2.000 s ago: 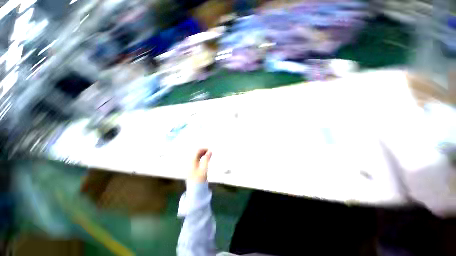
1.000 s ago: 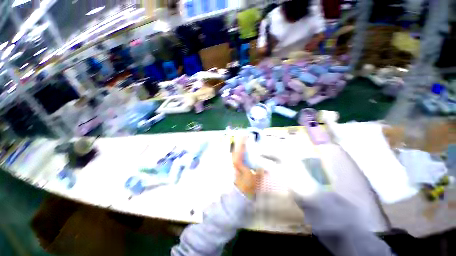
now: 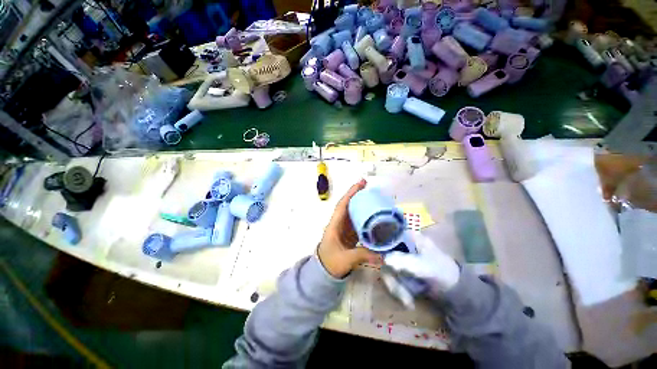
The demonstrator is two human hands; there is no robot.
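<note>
A light blue handheld fan [image 3: 374, 216] is held up over the bench in front of me, its round grille tilted toward me. My bare left hand [image 3: 342, 238] grips the side of its head. My right hand [image 3: 425, 270], in a white glove, is around the handle; a limp whitish and grey shape hangs under it, and I cannot tell whether it is cloth or glove. A sheet with small red marks [image 3: 412, 220] on a yellow backing lies partly hidden behind the fan.
Several light blue fans [image 3: 222, 216] lie on the bench to the left. A yellow and black screwdriver [image 3: 322, 180] lies centre. A grey-green pad [image 3: 473, 236] and a purple fan [image 3: 477, 155] are right. Fans are heaped on the dark green surface [image 3: 302, 126] beyond.
The view has steadied and tilted down toward the bench. The blue fan, upright between the hands a second ago, now has its head and grille turned toward me.
</note>
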